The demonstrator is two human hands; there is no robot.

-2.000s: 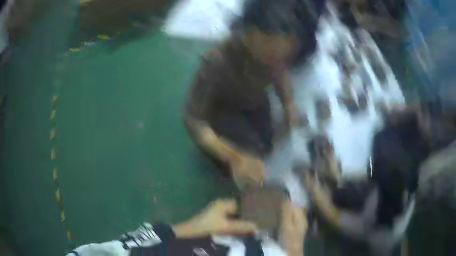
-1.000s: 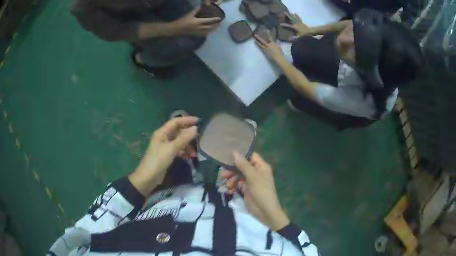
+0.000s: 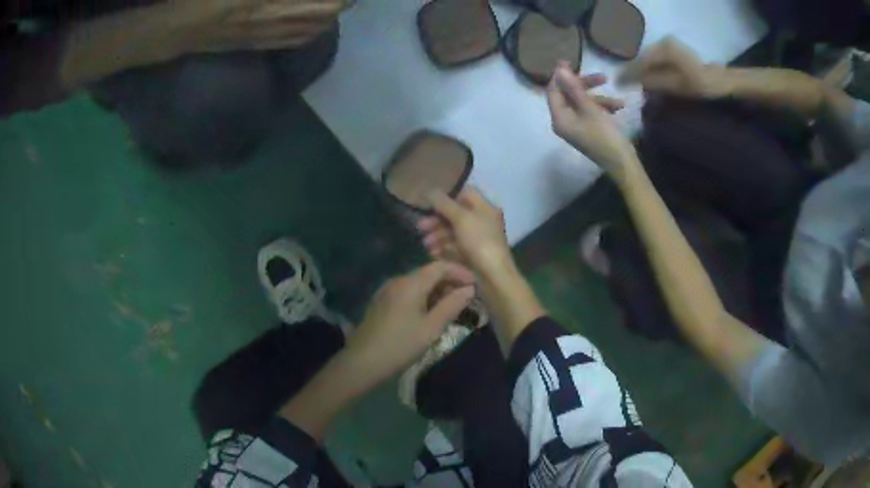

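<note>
My right hand (image 3: 469,229) grips a brown wood-grain piece (image 3: 427,172) by its near edge, thumb on the brown face. The piece has rounded corners and a black rim, and is held over the near left edge of the white board (image 3: 529,157). My left hand (image 3: 412,303) is just below my right wrist, half curled, with a gap between thumb and fingers and nothing seen in it. Several like pieces (image 3: 458,30) lie at the far side of the board, some overlapping.
A person's bare hands (image 3: 587,119) are over the board at the right, fingers blurred. Another person's hands (image 3: 253,24) are at the top left. My shoes (image 3: 289,279) stand on the green floor. A yellow object (image 3: 763,465) is at the bottom right.
My right hand has carried the piece forward to the board's edge. My left hand has moved right and away from the piece. The board and pieces look nearer.
</note>
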